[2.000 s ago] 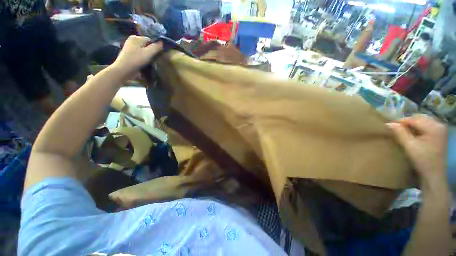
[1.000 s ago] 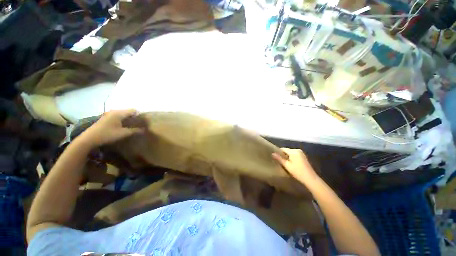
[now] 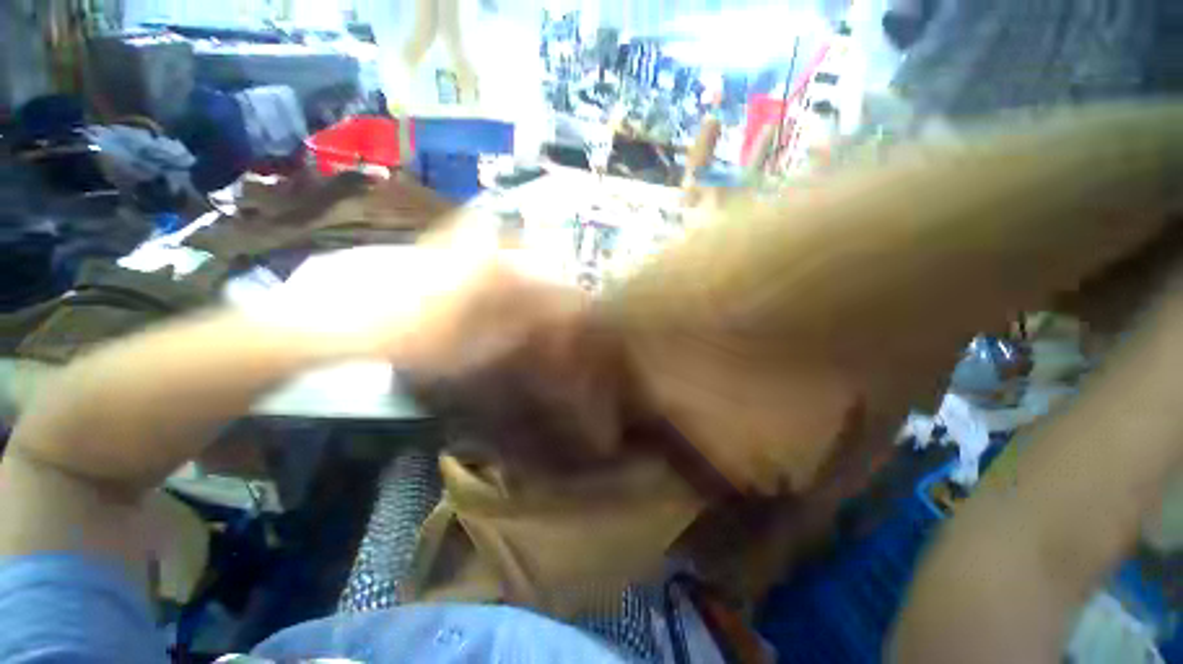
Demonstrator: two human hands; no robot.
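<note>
A large tan-brown garment panel [image 3: 778, 285] is lifted and stretched from the middle of the view to the upper right, strongly blurred. My left hand [image 3: 500, 331] is at the middle, blurred, shut on the panel's gathered darker part. More of the brown cloth hangs below it over my lap. My right forearm rises at the right edge; my right hand is out of the picture or hidden, so its hold on the cloth cannot be seen.
Brown cloth pieces [image 3: 311, 208] are piled at the left behind the white table [image 3: 344, 393]. A red crate [image 3: 354, 143] and a blue one [image 3: 461, 153] stand further back. A blue basket [image 3: 843, 571] is at the lower right.
The panel has gone from low along the table edge to raised towards the upper right. My left hand has moved right to the middle, and my right arm has moved out to the right. The view has tilted up.
</note>
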